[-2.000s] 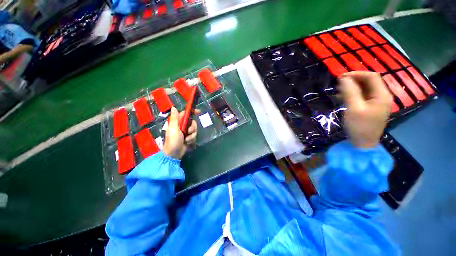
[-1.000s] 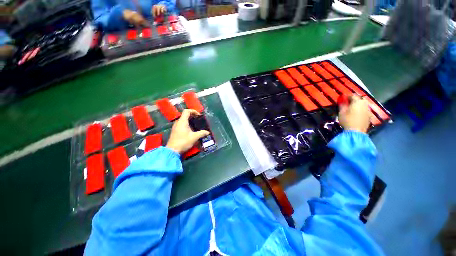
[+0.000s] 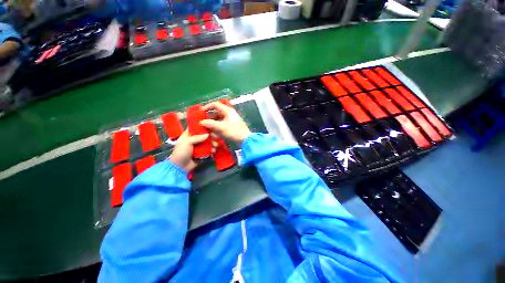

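My left hand (image 3: pixel 188 151) holds a red cover (image 3: pixel 196 120) upright over the clear tray (image 3: pixel 103 182), its red face towards me. My right hand (image 3: pixel 228 125) has its thumb and fingers on the cover's right edge. Whether the black unit is behind the cover is hidden. Several red pieces lie in the tray's two rows, one (image 3: pixel 223 157) just below my right hand. My hands and left sleeve hide part of the tray.
At right, a black tray (image 3: pixel 315 119) holds rows of red covers beside a white sheet (image 3: pixel 276 116). A spare black tray (image 3: pixel 400 209) lies lower right. Beyond the green conveyor (image 3: pixel 260 63) are a filled clear tray (image 3: pixel 180 47), a tape roll (image 3: pixel 289 9) and blue-sleeved people.
My right hand has moved left from the black tray to my left hand. The black unit seen in my left hand is now out of sight, with a red cover there. The view has shifted slightly.
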